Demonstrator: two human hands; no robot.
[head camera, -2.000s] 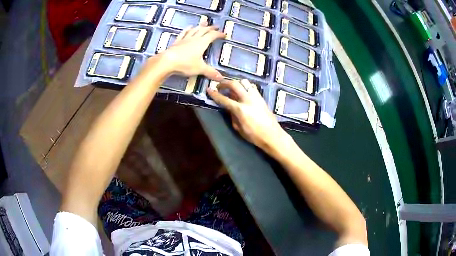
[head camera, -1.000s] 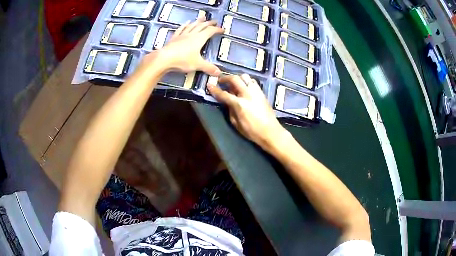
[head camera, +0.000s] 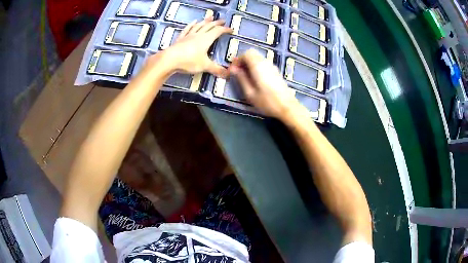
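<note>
A translucent blister tray (head camera: 337, 77) holds rows of phone-like units with black edges, grey faces and pale gold ends, such as the front-left unit (head camera: 110, 63). My left hand (head camera: 192, 50) lies spread over units in the middle of the tray, its thumb near the gap between two units. My right hand (head camera: 259, 79) is over the front row beside it, slightly blurred, fingertips bunched at the upper left end of a front-row unit (head camera: 226, 89). What the right fingertips touch or pinch is hidden.
The tray lies on the dark green bench (head camera: 354, 154) and over a brown cardboard box (head camera: 66, 115). A green conveyor belt (head camera: 390, 77) curves along the right. A red item (head camera: 77, 25) stands at upper left. A white-grey object (head camera: 23, 228) is at lower left.
My right hand has moved up and slightly right from the front-row unit's end, uncovering more of that unit. My left hand has stayed nearly in place.
</note>
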